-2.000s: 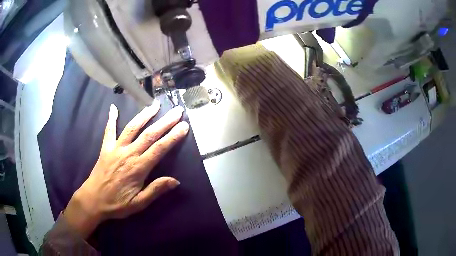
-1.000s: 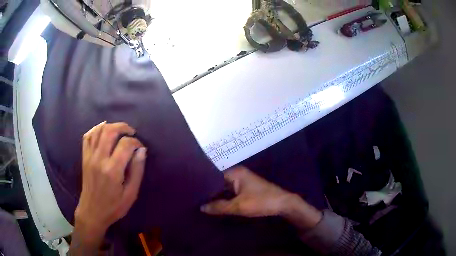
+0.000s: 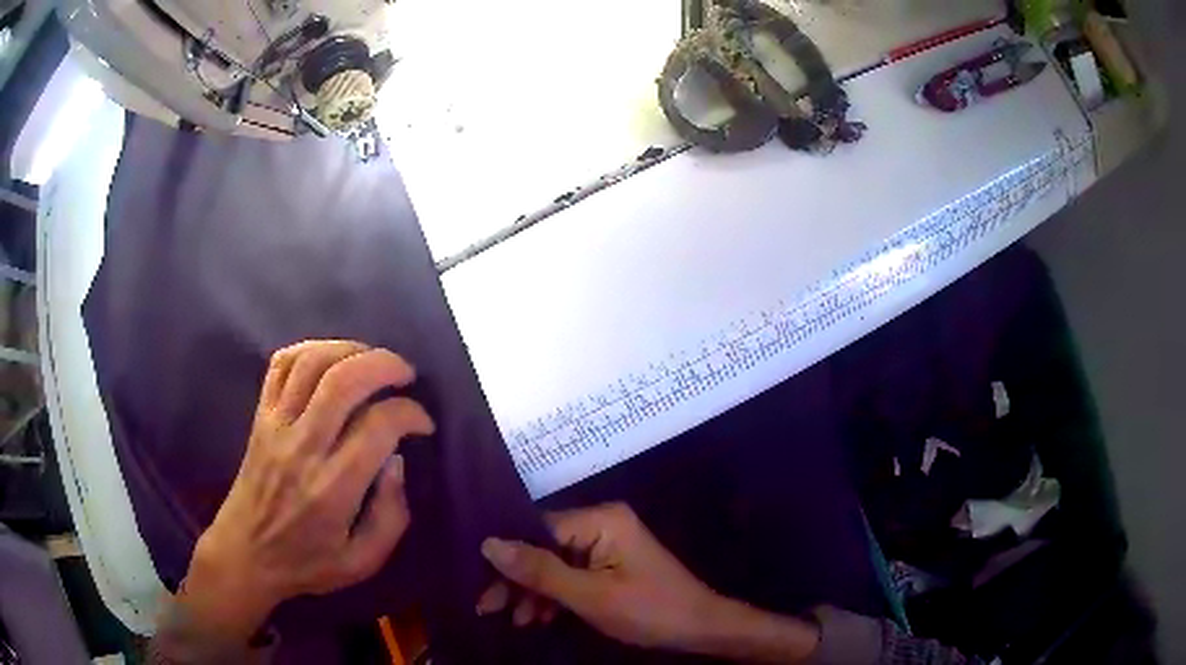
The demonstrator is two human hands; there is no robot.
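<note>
A dark purple fabric panel point(image 3: 260, 247) lies on the left of the white table, its far end at the presser foot point(image 3: 367, 143), and hangs over the front edge. My left hand point(image 3: 325, 468) rests on the panel with curled fingers; whether it pinches cloth cannot be told. My right hand point(image 3: 611, 572) holds the panel's right edge between thumb and fingers, just off the table's front edge. Part of its fingers is hidden by the cloth.
Fabric shears point(image 3: 748, 85) lie right of the needle area, with a small red-maroon tool point(image 3: 978, 75) farther right. A printed measuring scale point(image 3: 780, 325) runs along the table's front edge. White scraps point(image 3: 1014, 504) show at lower right. An orange rim point(image 3: 402, 640) shows below the table.
Since two seconds ago, the view has shifted down and my right hand has come from behind the machine arm to the panel's edge. My left hand has moved from near the needle towards me, fingers now curled.
</note>
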